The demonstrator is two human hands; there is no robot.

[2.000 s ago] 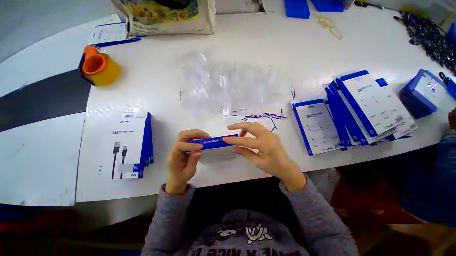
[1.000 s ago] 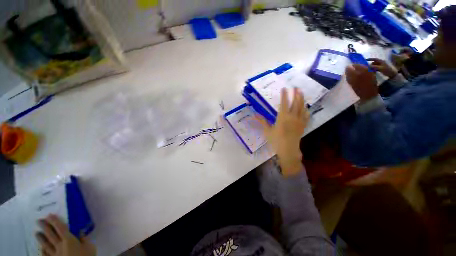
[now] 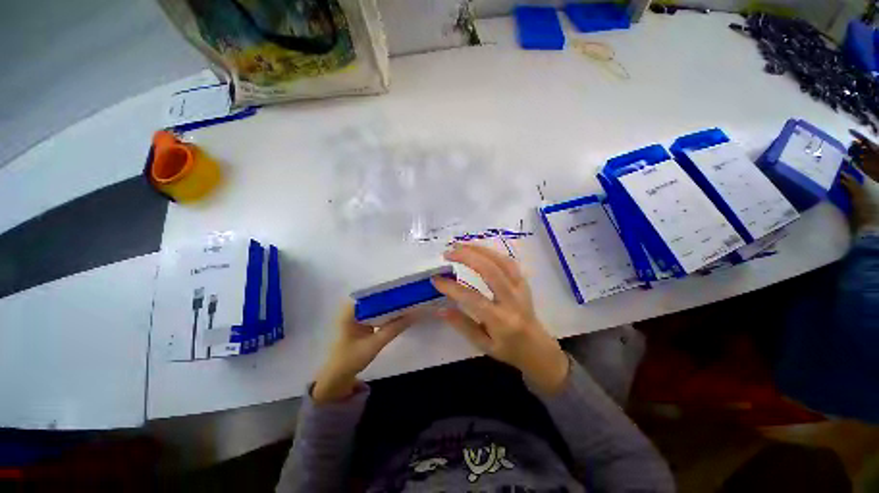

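A flat white-and-blue cable box is held end-up at the front of the white tabletop, its narrow blue end facing me. My left hand grips its left side from below, with the fingers partly hidden behind the box. My right hand holds its right end, with fingertips on the blue end. A stack of boxes with cable pictures lies at the left. A fanned pile of boxes with printed backs up lies at the right.
Clear plastic pieces and thin dark strips lie behind the box. An orange-and-yellow round item and a tote bag stand left rear. A bulkier carton, dark cables and another person's sleeve are at right.
My hands have come from the left stack and right pile to the front centre, where they now hold a box. The right pile is spread differently. The camera view has swung back left.
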